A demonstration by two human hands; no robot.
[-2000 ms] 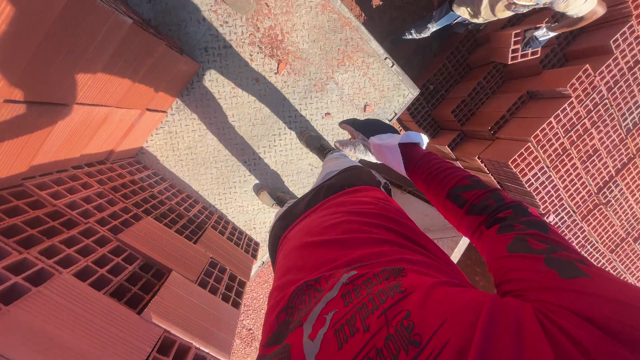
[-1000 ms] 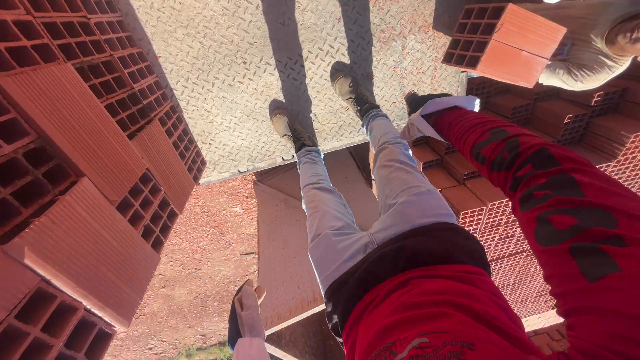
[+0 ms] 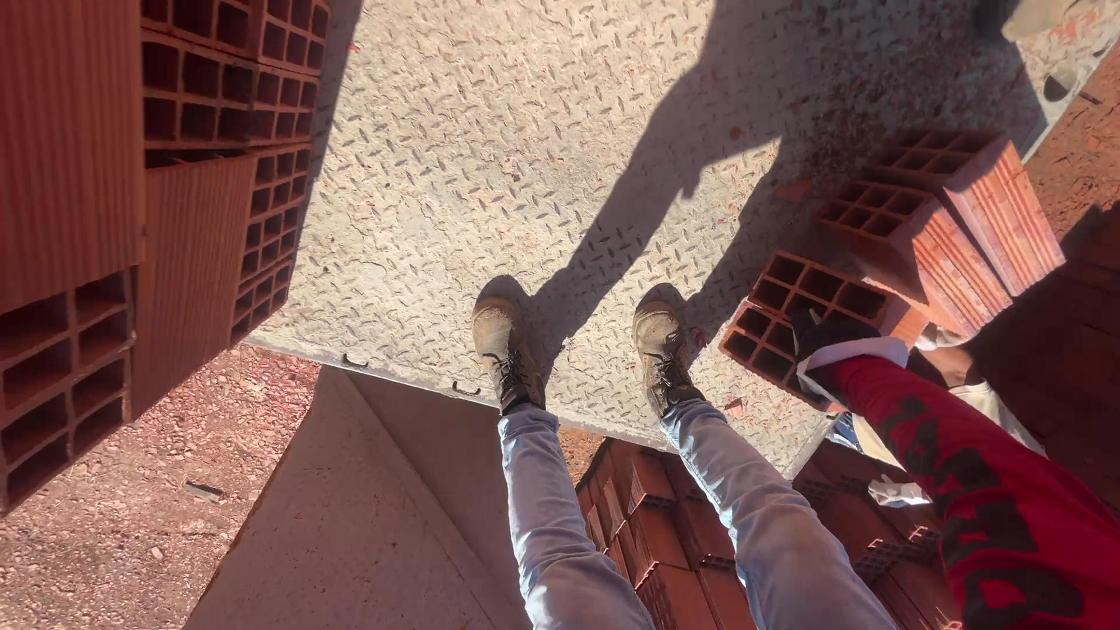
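Note:
My right hand (image 3: 827, 346), in a dark glove with a white cuff at the red sleeve, grips the open-celled face of a hollow clay brick (image 3: 792, 284) at the right edge of the steel plate. Part of the hand is in shadow, so each finger cannot be made out. Close beyond that brick, two more hollow clay bricks (image 3: 954, 219) lean side by side, their cells turned toward the plate. A co-worker's arm (image 3: 949, 363) shows just beneath the bricks. My left hand is out of view.
My boots (image 3: 499, 337) stand near the edge of the diamond-patterned steel plate (image 3: 455, 175). Stacked hollow bricks (image 3: 201, 262) rise at the left. Below the edge lie a sloping panel (image 3: 350, 525), reddish gravel (image 3: 105, 525) and more stacked bricks (image 3: 665, 542).
My right hand, with no brick in it a second ago, now holds one. The bricks that were in front of the co-worker are nearer the plate. My left hand has left the view.

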